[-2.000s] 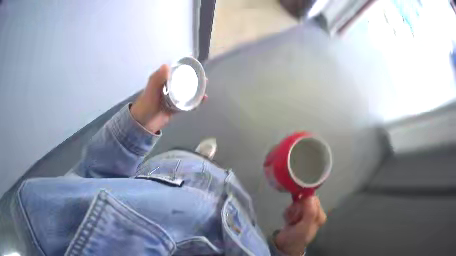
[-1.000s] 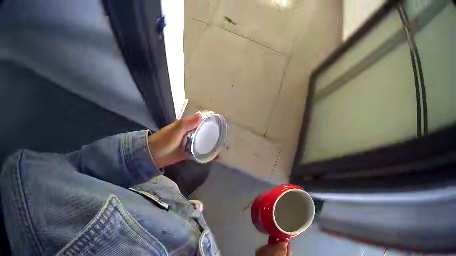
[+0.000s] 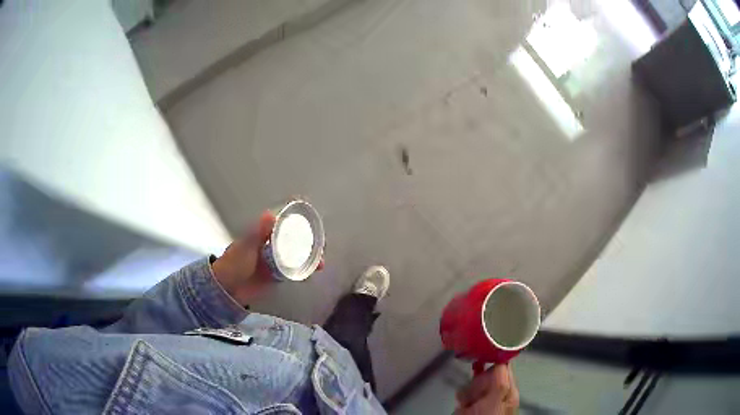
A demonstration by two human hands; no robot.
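Observation:
My left hand (image 3: 247, 259) is closed around the rim of the mug lid (image 3: 294, 241), a round disc with a silver rim and a pale centre, held at centre left with that face turned up toward the camera. My right hand (image 3: 490, 394) grips the handle of the red mug (image 3: 492, 321) at the lower right; the hand is partly cut off by the bottom edge. The mug is tilted toward the camera and shows its cream inside. I cannot tell if any liquid is in it. The lid and mug are apart.
Grey floor (image 3: 389, 186) lies below, with my shoe (image 3: 372, 281) on it. A white wall (image 3: 73, 105) is at the left. A pale panel with a dark lower edge (image 3: 649, 348) is at the right. A grey box-like unit (image 3: 686, 77) stands at the upper right, near bright light on the floor.
The doorway and framed glass panel around me have given way to a wider floor. The lid is a little further left in view. Both hands still hold their items.

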